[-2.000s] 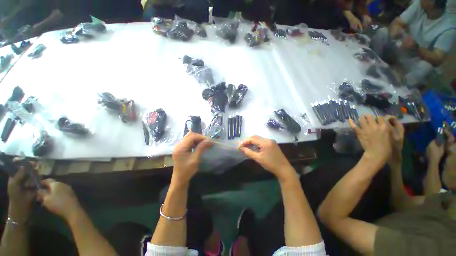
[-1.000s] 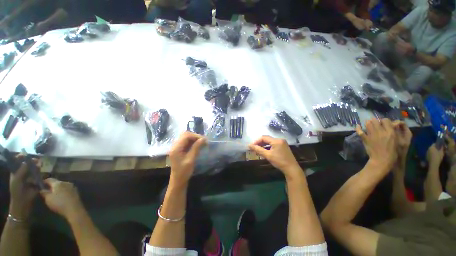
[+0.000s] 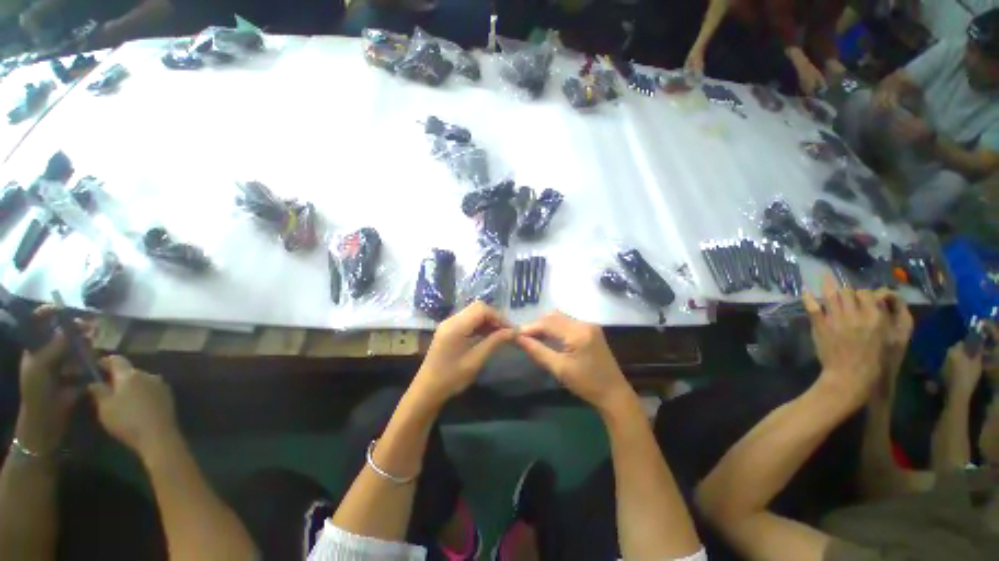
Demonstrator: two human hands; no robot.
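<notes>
My left hand and my right hand are close together at the table's near edge, fingertips almost touching. Both pinch the mouth of a clear plastic bag, which hangs below them, dim against the dark floor. Its contents cannot be made out. Just beyond my hands, a short row of slim black sticks lies on the white sheeting. A bagged black part lies to their left, and a cluster of black parts in clear film lies behind them.
Neighbours' hands work at the left and right. A longer row of black sticks lies at right, beside a small orange part and a blue bag. Filled bags are scattered over the table. A rough wooden edge runs below the sheeting.
My hands have come together from a wide spread, and the bag mouth is no longer stretched between them. The view has shifted slightly. The bagged part left of the short row shows more fully.
</notes>
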